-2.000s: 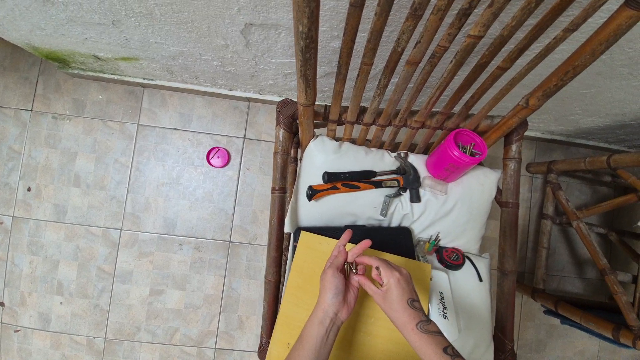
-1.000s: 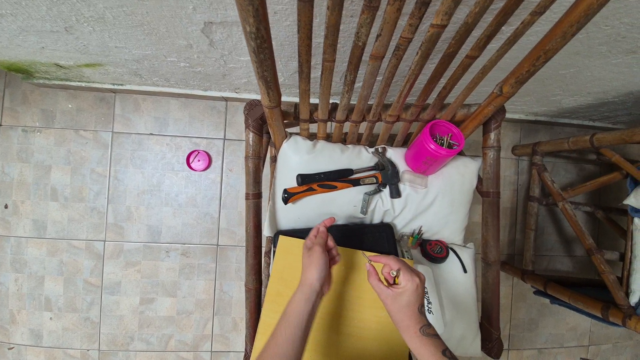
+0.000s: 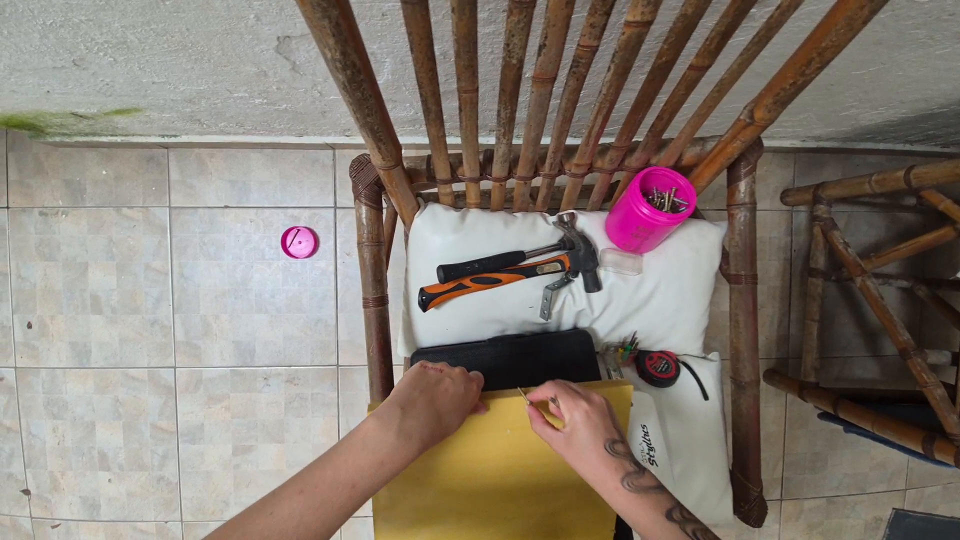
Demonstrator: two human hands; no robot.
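Note:
A yellow board (image 3: 480, 480) lies in front of me over the edge of a black case (image 3: 517, 356). My left hand (image 3: 442, 397) rests with curled fingers at the board's far left edge; whether it holds anything is hidden. Between thumb and fingers, my right hand (image 3: 566, 416) pinches a small nail (image 3: 524, 396) above the board's far edge. Beyond the case, two claw hammers, one with an orange and black handle (image 3: 487, 283) and one with a black handle (image 3: 480, 266), lie on a white cushion (image 3: 652, 300) beside a metal bracket (image 3: 553, 296).
A pink jar (image 3: 641, 221) of nails leans on the cushion next to a small clear box (image 3: 621, 262). A tape measure (image 3: 658, 368) lies right of the case. Bamboo chair arms (image 3: 742, 322) flank the seat. On the tiled floor sits a pink lid (image 3: 300, 242) with a nail inside.
My hands were close together two seconds ago and have since parted. My left hand has come down to the board's far edge, its fingers now curled.

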